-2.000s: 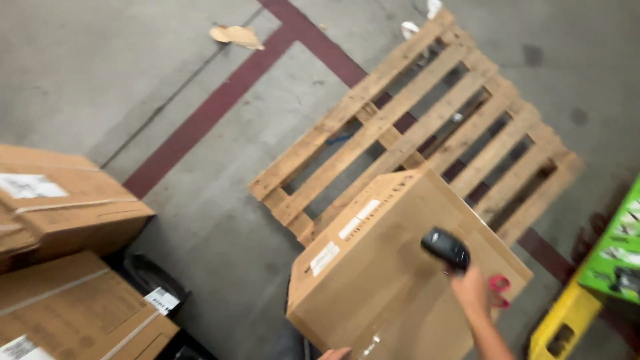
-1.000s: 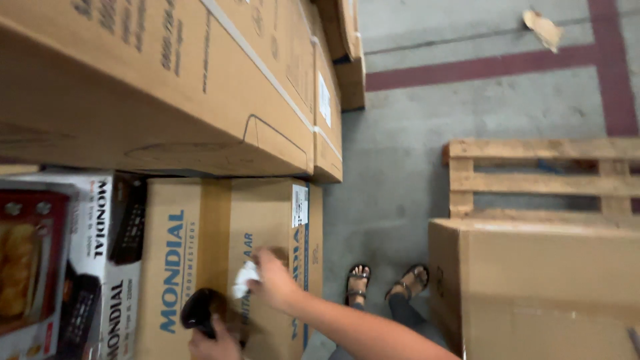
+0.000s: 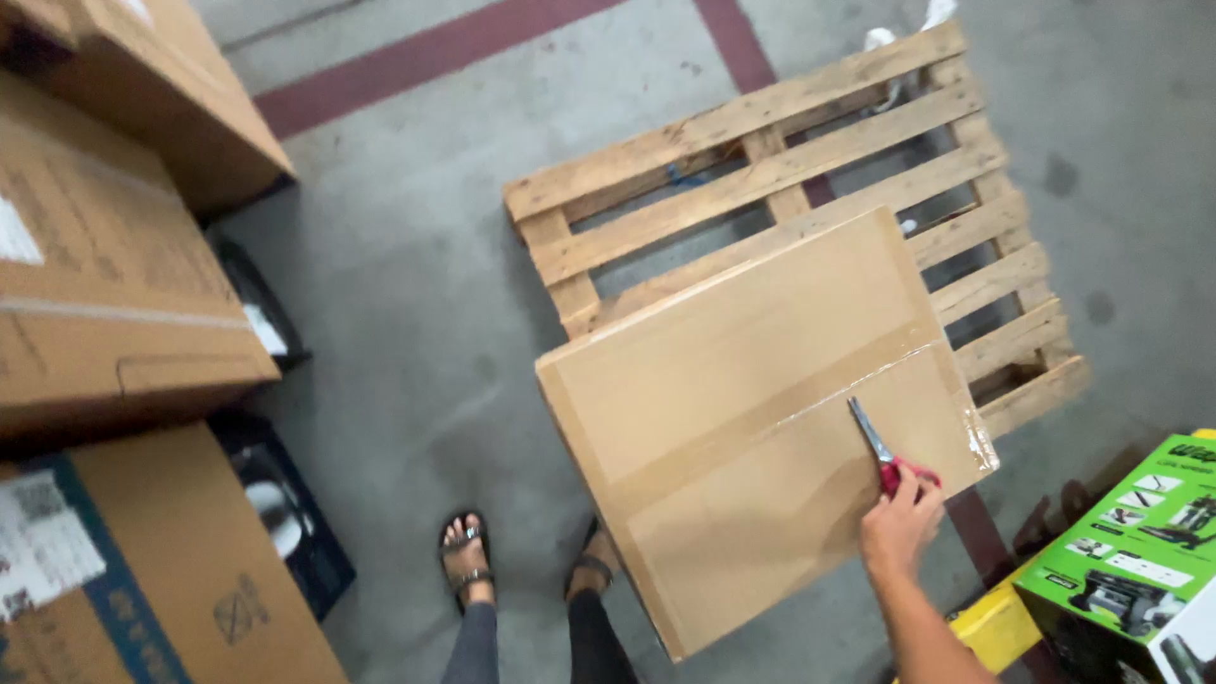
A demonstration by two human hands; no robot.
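Note:
My right hand [image 3: 902,518] grips a pair of scissors [image 3: 879,445] by the red handles. The blades lie over the top of a large cardboard box [image 3: 750,380], close to its taped seam, and point away from me. Clear tape shines along the seam and at the box's right edge. Part of the box stands over a wooden pallet [image 3: 703,142]. My left hand is outside the view.
Cardboard boxes [image 3: 114,275] are stacked at the left, with another printed box [image 3: 218,560] below them. My sandalled feet [image 3: 465,556] stand on the concrete floor. At lower right are a green printed box [image 3: 1140,532] and a yellow metal part [image 3: 997,622].
The view has swung from the stacked boxes back to the large box. The black handheld device and white piece seen in my hands earlier are out of sight; my right hand now holds scissors.

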